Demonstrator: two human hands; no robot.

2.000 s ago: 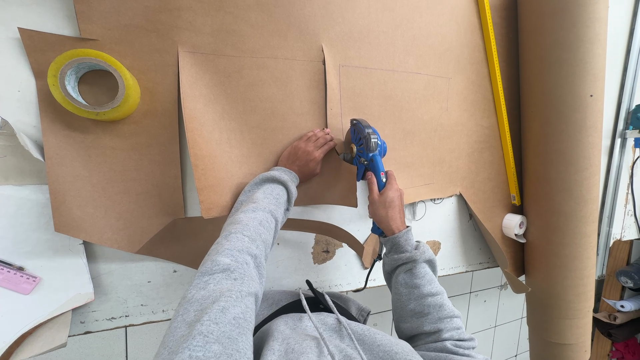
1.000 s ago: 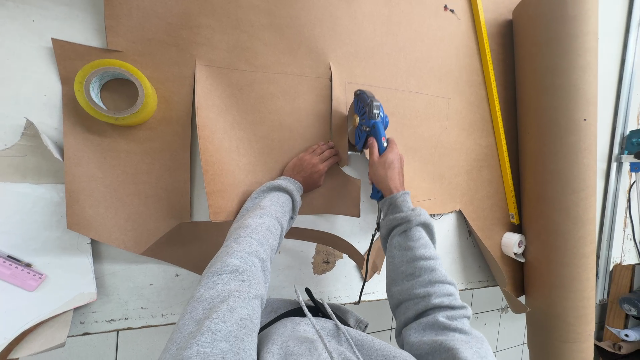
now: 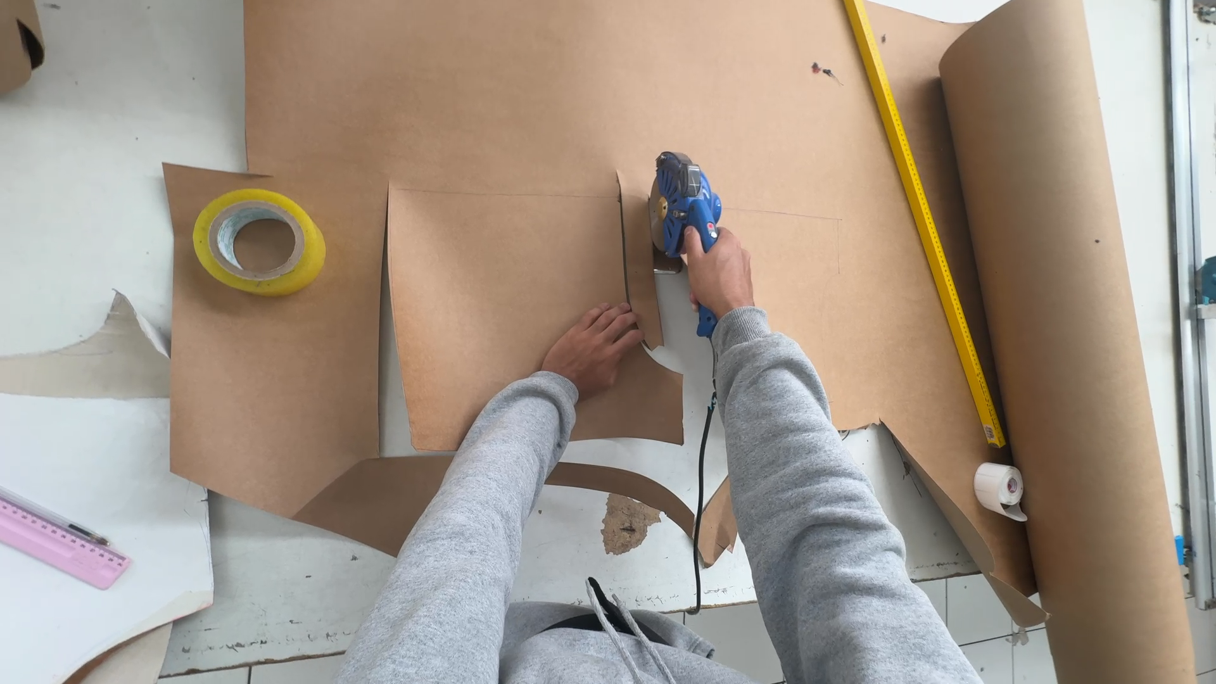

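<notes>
My right hand [image 3: 721,273] grips the handle of a blue electric rotary cutter [image 3: 684,204], whose round blade stands in the brown kraft paper [image 3: 760,114] beside a narrow partly cut strip [image 3: 640,256]. A black cord runs from the handle down over the table edge. My left hand [image 3: 595,349] lies flat, fingers together, on a brown paper panel [image 3: 503,285] left of the strip, its fingertips at the slit. Pencil lines show on the paper at both sides of the cutter.
A yellow tape roll [image 3: 307,244] lies at left, above a pink ruler [image 3: 76,546] and a pen. To the right are a yellow measuring stick [image 3: 926,218], a small white label roll [image 3: 997,487] and a large kraft paper roll [image 3: 1073,313]. A torn scrap [image 3: 627,524] lies near the table edge.
My right hand and the cutter have moved away from my body, up along the paper, and the cut beside the strip is longer. My left hand stays on the panel.
</notes>
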